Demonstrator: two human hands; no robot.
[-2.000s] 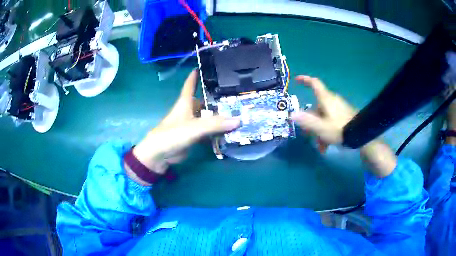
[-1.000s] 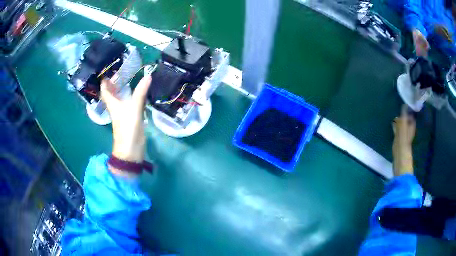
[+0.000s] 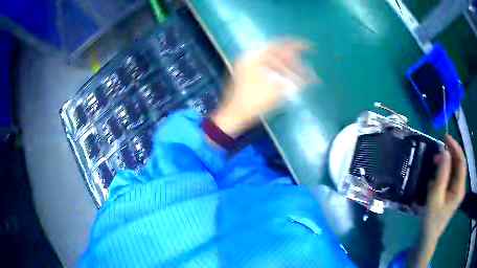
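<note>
A half-built unit with a white frame, black ribbed inner part and thin leads lies on the green bench at right, its round white base towards the left. My right hand is on its right side, fingers over the black part's edge. My left hand, with a dark red wrist band, is raised near the bench edge, away from the unit. It is strongly blurred; whether it holds anything cannot be told.
A tray with rows of shiny pockets lies left of the bench edge. A blue bin with dark contents stands beyond the unit, near the pale rail. A thin white lead crosses the bin.
The view has swung towards the tray at left. My left hand has left the waiting units and is near the bench edge. My right hand, earlier stretched far right, is now on a unit.
</note>
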